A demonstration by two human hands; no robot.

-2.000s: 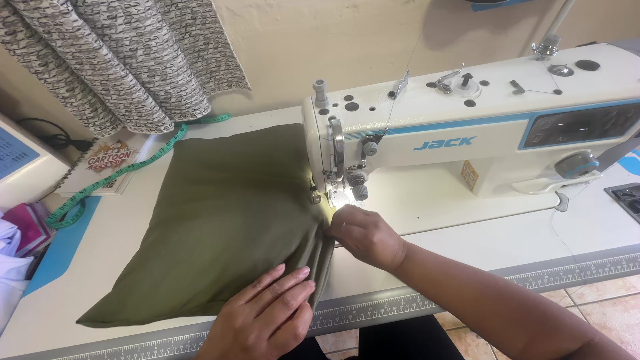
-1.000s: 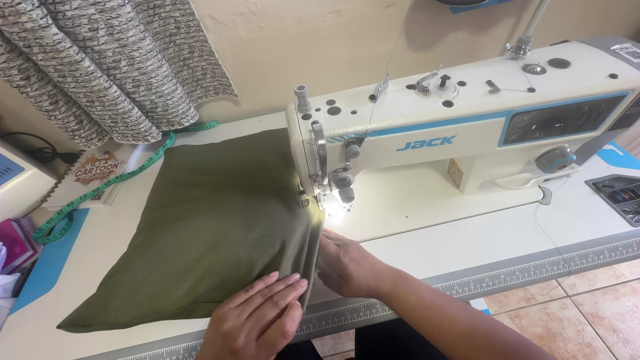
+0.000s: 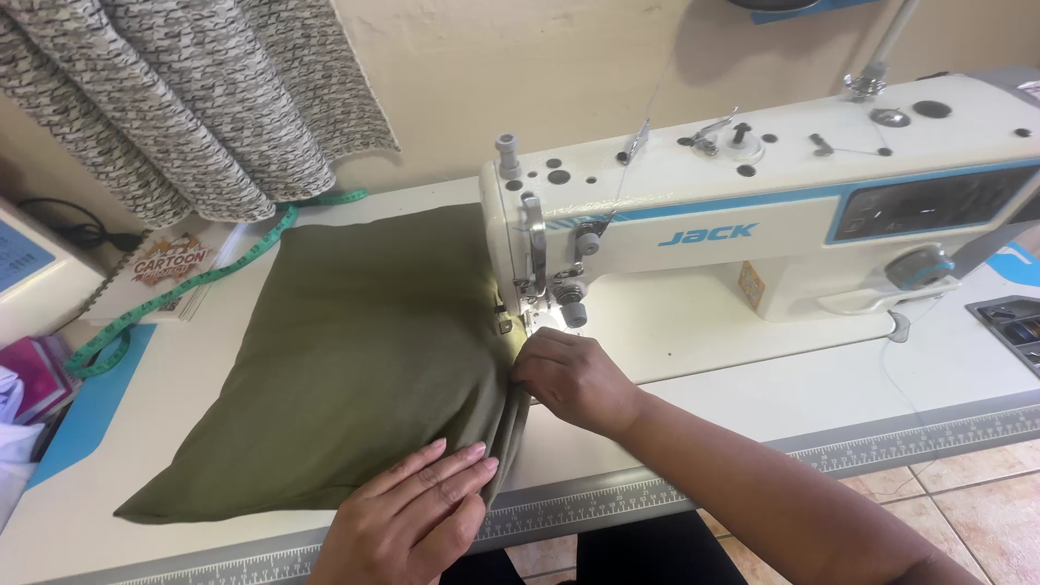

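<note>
An olive-green fabric cushion cover (image 3: 357, 349) lies on the white sewing table, its right edge at the needle area of a white Jack sewing machine (image 3: 707, 236). My left hand (image 3: 418, 512) rests with its fingers spread a little on the cover's lower right part, beside some folds. Just in front of the lit presser foot area, my right hand (image 3: 573, 378) pinches the cover's right edge. The fingertips of that hand are partly hidden, and so is the needle.
A green measuring tape (image 3: 195, 280) curls over a spiral-bound booklet (image 3: 154, 276) at the left. A patterned grey curtain (image 3: 203, 97) hangs behind. A ruler strip (image 3: 585, 500) runs along the table's front edge. A parts tray (image 3: 1011, 321) sits at the right.
My right hand was lower and flatter beside the cover's edge one second ago; it is now up by the presser foot with its fingers curled. My left hand stays on the cloth.
</note>
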